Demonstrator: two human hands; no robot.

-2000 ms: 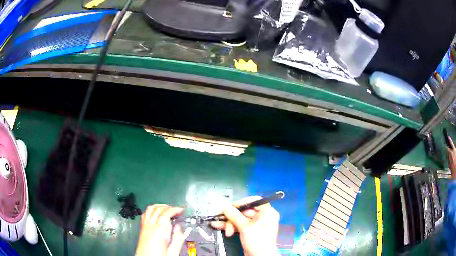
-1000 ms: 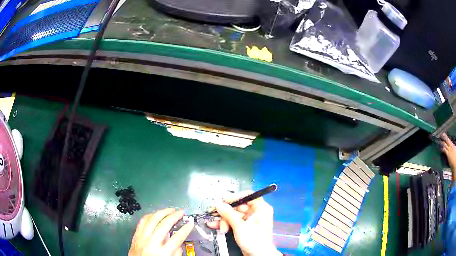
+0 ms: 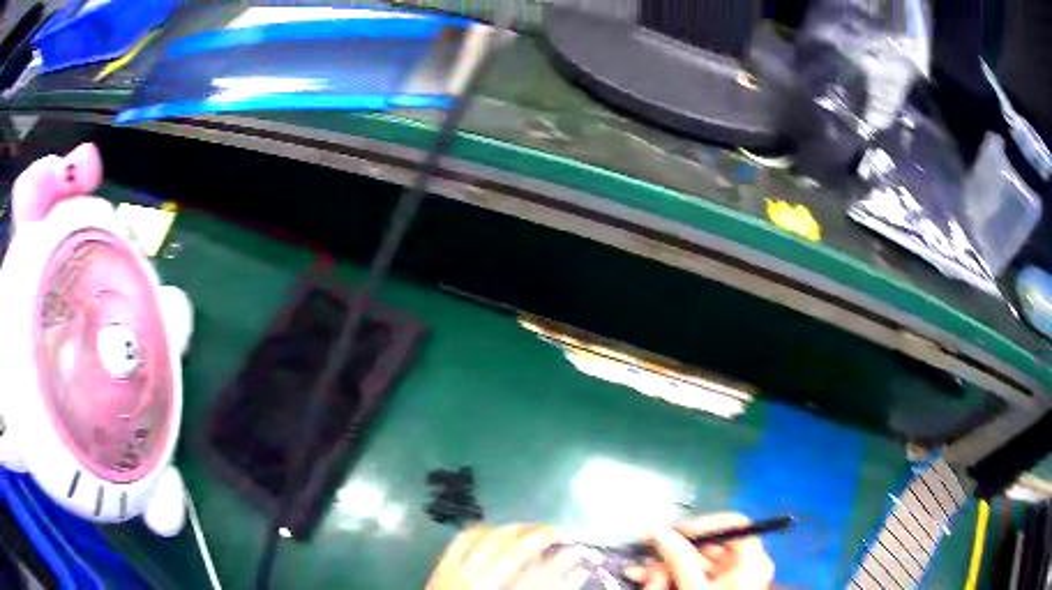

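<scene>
My left hand (image 3: 502,562) is at the bottom edge, cut off and blurred, its fingers around the top of a dark housing (image 3: 600,558). Only a small shiny part of the housing shows. My right hand (image 3: 709,562) is just right of it and holds a slim black pen-like tool (image 3: 744,531). The tool's back end points right; its tip at the housing is blurred. A clump of small black parts (image 3: 453,496) lies on the green mat left of the hands.
A pink and white fan (image 3: 110,369) stands at the left. A black tray (image 3: 317,398) lies beside it, crossed by a dark cable. A blue film patch (image 3: 802,478) and a strip column (image 3: 911,530) lie right. A green shelf edge (image 3: 646,190) runs above, holding a silvery bag (image 3: 923,213).
The view has swung left, so the bench contents sit further right and the whole fan shows. Both hands sit lower in the picture, hiding most of the housing. The tool is still held.
</scene>
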